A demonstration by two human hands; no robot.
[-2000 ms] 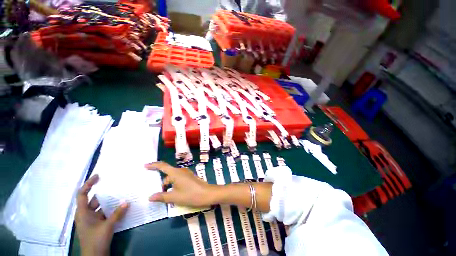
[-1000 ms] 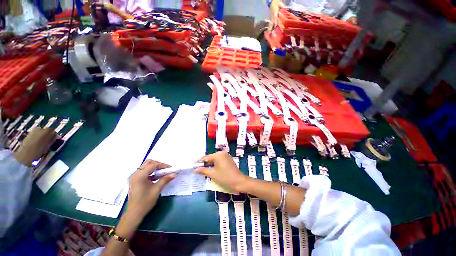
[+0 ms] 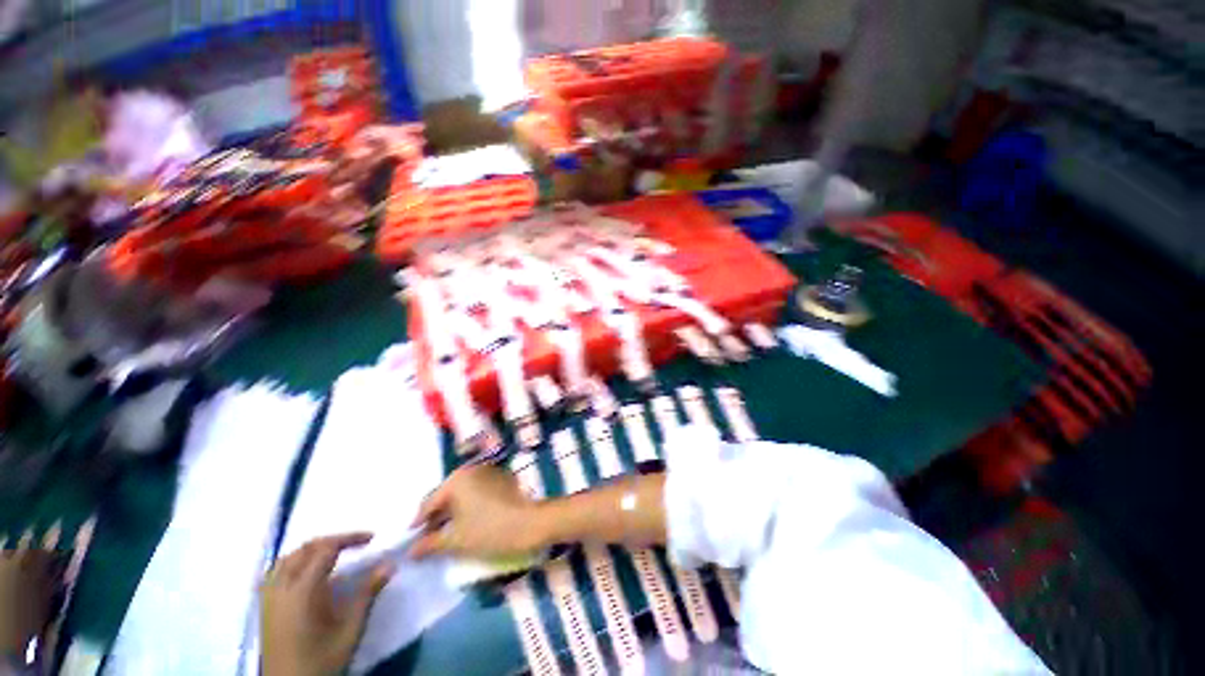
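The view is blurred. My left hand (image 3: 317,605) and my right hand (image 3: 482,512) pinch a thin whitish piece of paper or film (image 3: 383,552) between them, over the white paper sheets (image 3: 364,462). A pale yellowish card (image 3: 486,569) shows under my right hand; whether that hand holds it, I cannot tell. Watches with pale pink straps (image 3: 611,601) lie in a row beside and beneath my right wrist. My right forearm hides their middles.
Pink watches (image 3: 568,284) are heaped on an upturned red tray (image 3: 740,264) behind the row. A small bottle (image 3: 837,299) and white scraps (image 3: 837,358) lie right of it. More white sheets (image 3: 198,528) lie at left. Another person's hand (image 3: 24,601) is at the left edge.
Two seconds ago both hands were spread on the sheets; since then they have pinched a whitish piece. In the last second the camera view has swung and the scene has shifted left.
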